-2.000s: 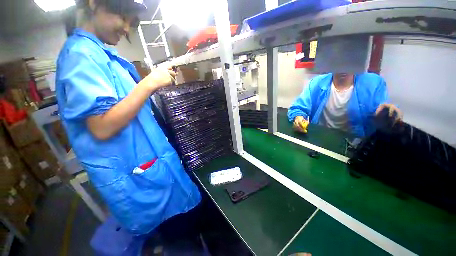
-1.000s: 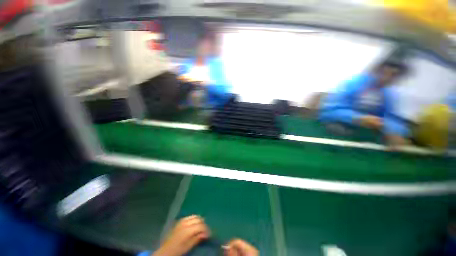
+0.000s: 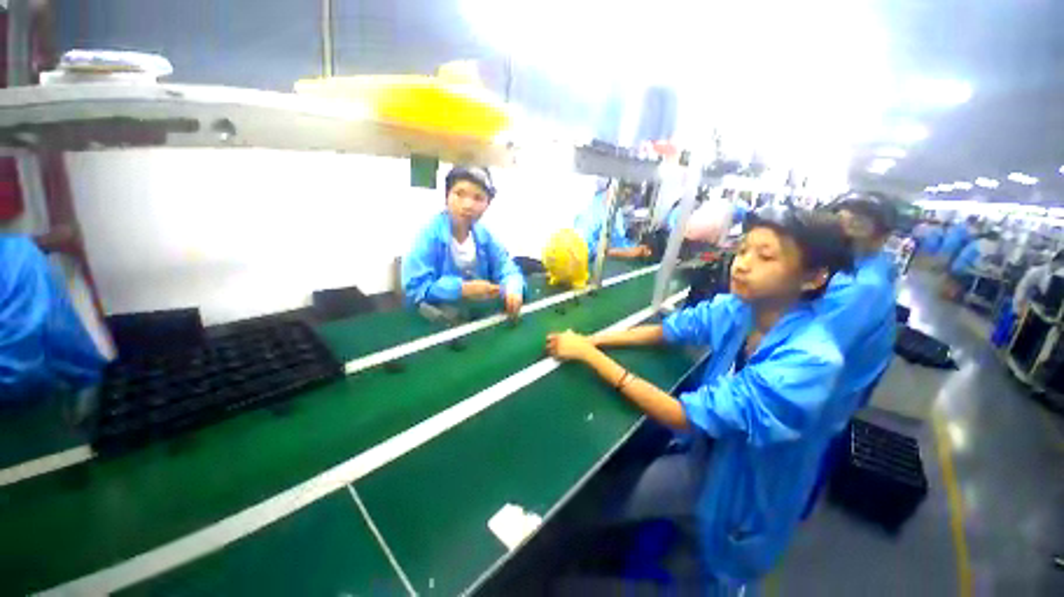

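Neither of my hands is in the picture. Nearest in front of me is the green bench top (image 3: 449, 466), with a small white paper slip (image 3: 513, 525) near its front edge. Beyond the long white edge strip (image 3: 292, 494), the green belt carries several small dark parts, spaced apart and too small to make out. A black blister tray (image 3: 216, 376) with a grid of pockets lies across the belt at the left.
A person in a blue smock (image 3: 758, 385) stands at the right, hands on the edge strip. Another person (image 3: 463, 257) sits across the line, near a yellow fan (image 3: 567, 258). An overhead shelf (image 3: 251, 126) crosses the upper left. Black crates (image 3: 883, 472) stand on the floor at right.
The view has swung far to the right. Both my hands, seen low in front a second ago, are out of the picture. The phones and tray stack are also out of view.
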